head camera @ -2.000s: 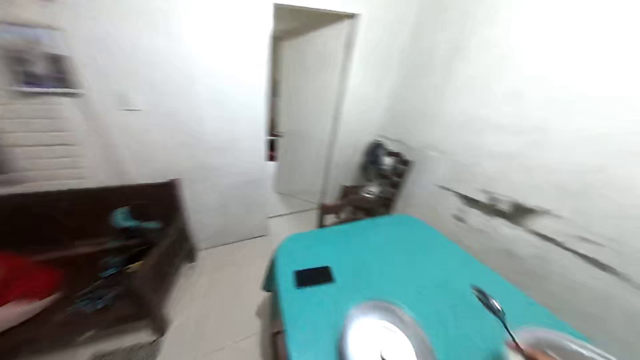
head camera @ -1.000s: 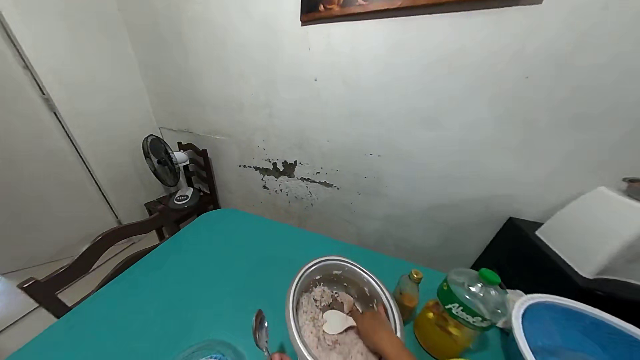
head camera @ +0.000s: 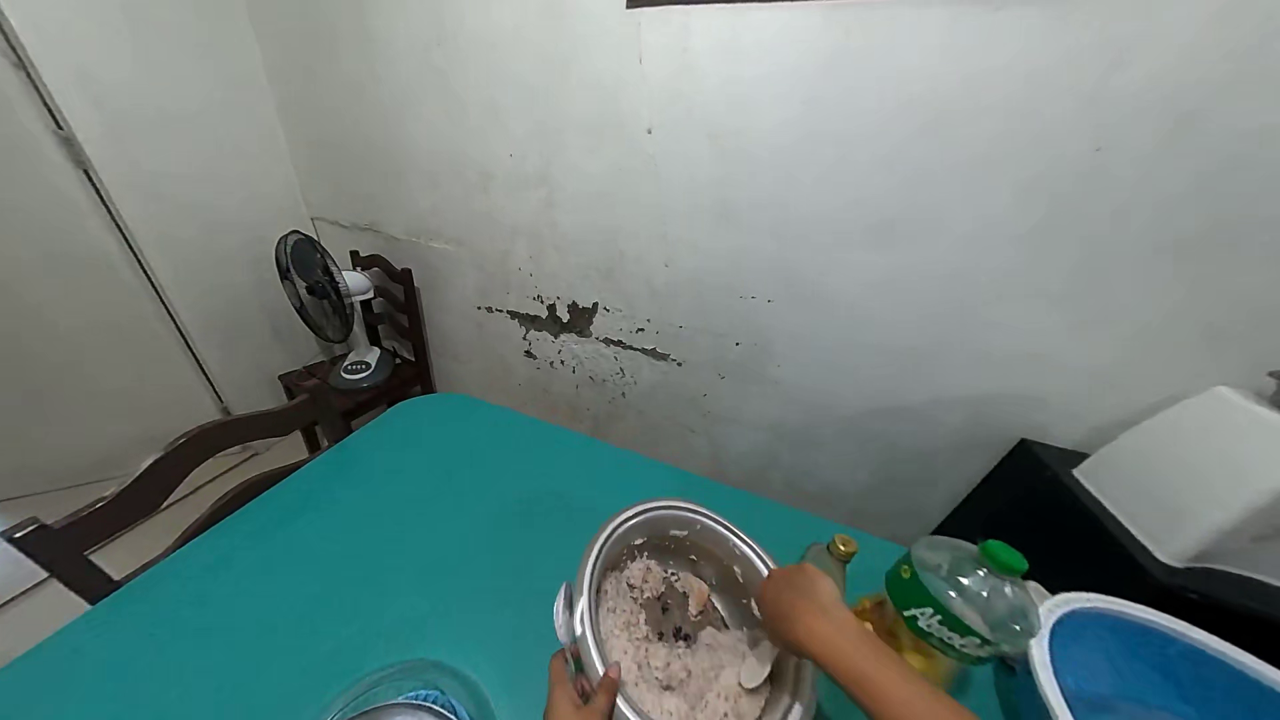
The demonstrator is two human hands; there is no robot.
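Note:
A metal pot [head camera: 668, 515] with pinkish rice [head camera: 680, 675] in it stands at the near edge of the teal table. My left hand [head camera: 582, 690] grips the pot's left side, thumb over the rim, near its handle. From the right, my right hand [head camera: 800, 610] reaches over the rim, fingers closed on a white rice paddle [head camera: 758, 663] whose blade rests in the rice. Dark bits show on the pot's bottom. Just beyond my right hand is a small bottle with a gold cap [head camera: 843, 548].
A green-capped plastic bottle of yellow liquid [head camera: 950, 600] and a blue basin with a white rim [head camera: 1060, 610] stand right. A clear bowl [head camera: 410, 690] is at the near edge. A wooden chair [head camera: 190, 450] borders the table's left; a fan [head camera: 320, 290] sits on another chair.
The spoon seen left of the pot is no longer in view. My left hand now holds the pot's side. My right hand has risen to the pot's right rim with the paddle.

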